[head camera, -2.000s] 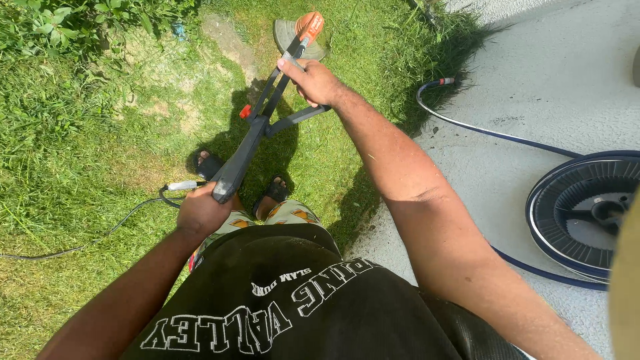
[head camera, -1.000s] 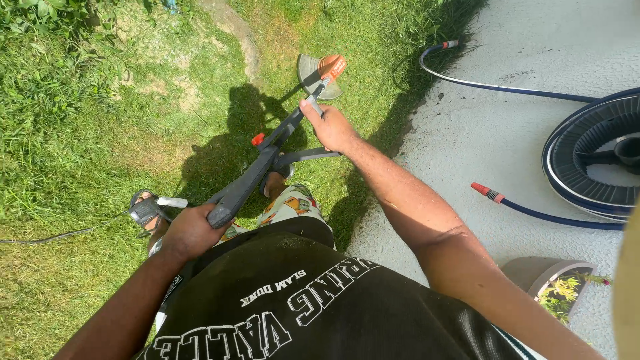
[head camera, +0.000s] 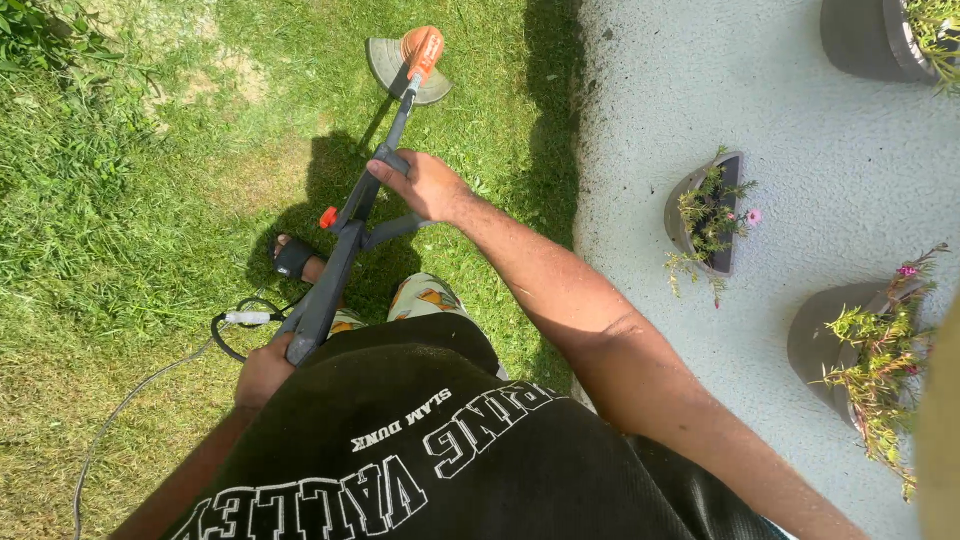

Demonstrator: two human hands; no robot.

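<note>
My right hand [head camera: 427, 186] grips the front handle of a corded grass trimmer [head camera: 335, 274] with a dark grey body. My left hand [head camera: 264, 371] is closed around its rear end, close to my dark shirt; its fingers are partly hidden. The shaft slants up and away to an orange trimmer head [head camera: 424, 54] with a grey semicircular guard [head camera: 388, 66], low over the grass. An orange-red knob [head camera: 328, 217] sticks out at the left of the shaft. Beside the rear handle, a white plug connector [head camera: 249, 318] joins the black lead to a grey cable.
The grey cable [head camera: 112, 416] trails over the lawn at left. My sandalled foot [head camera: 294, 259] stands left of the trimmer body. A pale rough-textured surface [head camera: 622, 195] borders the grass at right, with several grey planters, among them a small half-round planter [head camera: 677, 206] of flowers. Taller weeds grow at upper left.
The view has shifted: the hose reel and blue hose at right are out of sight, and several planters show there. Both hands have kept their hold on the trimmer.
</note>
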